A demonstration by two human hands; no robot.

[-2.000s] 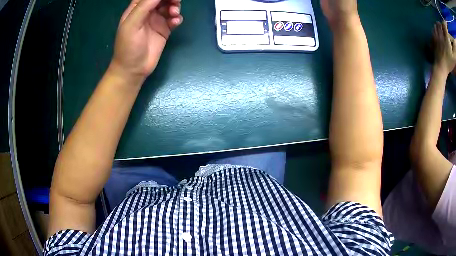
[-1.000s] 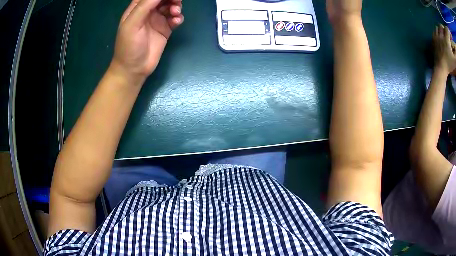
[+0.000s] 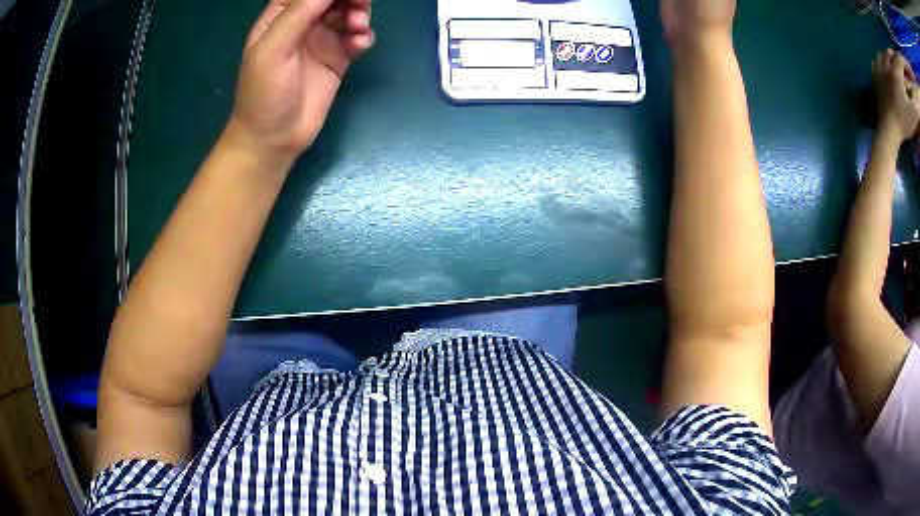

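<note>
The digital scale lies on the dark green table at the top centre, its far part cut off by the picture's top edge. Its grey display is at near left and a dark panel with three round buttons at near right. My left hand is left of the scale, fingers loosely curled and apart, with nothing seen in it; some fingertips are cut off by the top edge. My right hand is right of the scale, its fingers cut off by the top edge, so what it holds is hidden.
The glossy table has its near edge before my lap. A curved metal rack rail stands at the left, with tan cartons low beside it. At the right, another person's hand rests near a blue item and thin cords.
My right hand has shifted slightly right and up. My left hand has barely moved. The other person's hand at the right has moved slightly.
</note>
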